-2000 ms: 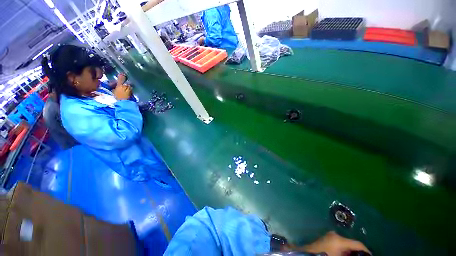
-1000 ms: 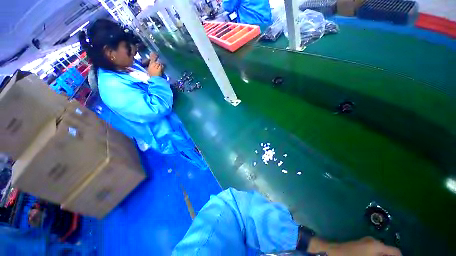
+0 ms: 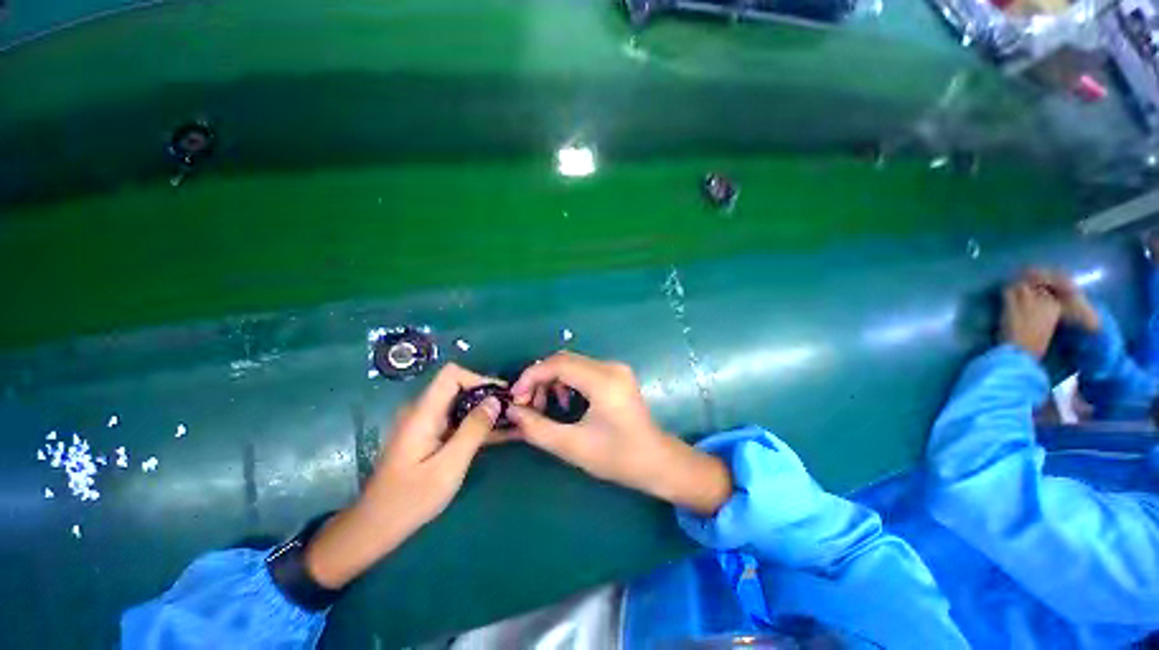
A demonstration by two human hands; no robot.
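My left hand (image 3: pixel 426 444) and my right hand (image 3: pixel 591 419) meet over the near bench. My left hand grips a small round black unit (image 3: pixel 481 406) between thumb and fingers. My right fingertips touch its right side; whether they hold a small piece is hidden. Another round black unit (image 3: pixel 403 353) with a paler centre lies on the bench just beyond my left hand. A loose pile of small white pieces (image 3: pixel 79 467) lies at the left, with a few strays near the hands.
The green conveyor belt (image 3: pixel 508 241) runs beyond the bench, carrying a black unit (image 3: pixel 192 142) at the left and another dark unit (image 3: pixel 721 191) right of centre. Another person's hands (image 3: pixel 1042 305) and blue sleeves are at the right. Bags and dark items lie at the upper right.
The view has swung right and down. Both my hands now show, with the black unit held; before, only one arm and hand showed at the lower edge. The neighbour at the left is out of view.
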